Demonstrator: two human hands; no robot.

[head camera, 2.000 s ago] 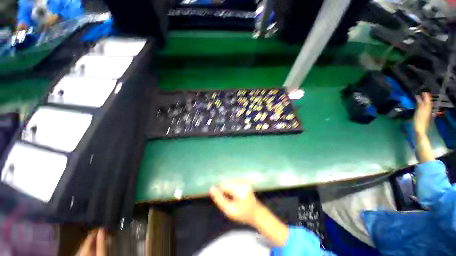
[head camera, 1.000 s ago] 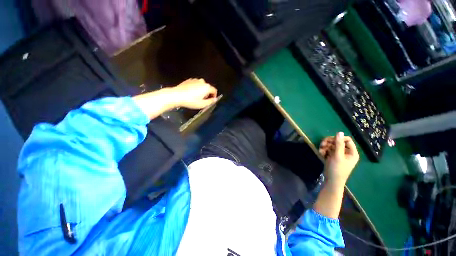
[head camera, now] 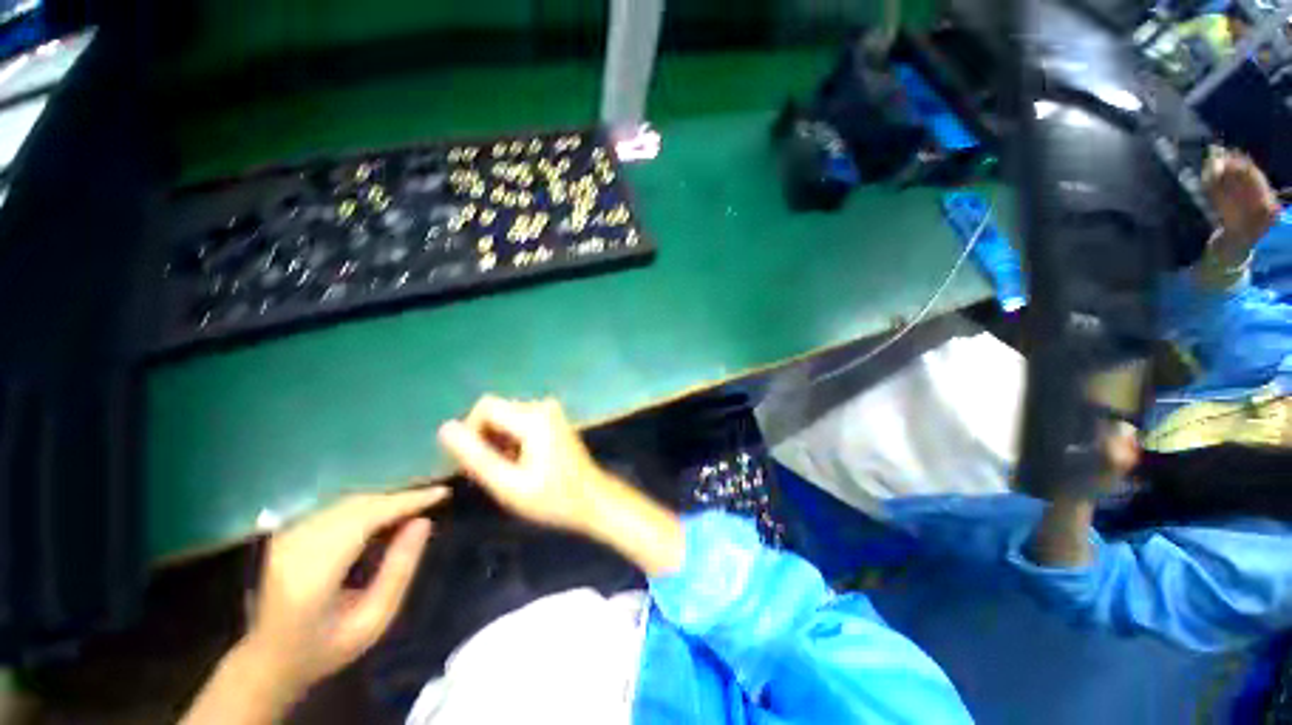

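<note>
The black parts tray (head camera: pixel 425 278) lies on the green bench. Small gold-rimmed rings (head camera: pixel 546 198) crowd its right part, and dark or silvery pieces lie at its left and middle. My left hand (head camera: pixel 333 584) is below the bench's front edge, thumb and fingers apart, with nothing visible in it. My right hand (head camera: pixel 527 460) is at the bench edge, nearer than the tray, its fingers curled. Blur hides whether it holds a small part. Neither hand touches the tray.
A dark tray stack (head camera: pixel 64 467) stands at the left. A pale post (head camera: pixel 628 71) rises behind the parts tray. Black bins (head camera: pixel 836 142) and a blue strip (head camera: pixel 988 252) lie at the right. A person in blue (head camera: pixel 1176 567) holds a long black tray (head camera: pixel 1084 269) upright.
The view has swung back from my lap to the bench. My left hand has come from the lower left to beside my right hand. The upright black tray now shows at the right.
</note>
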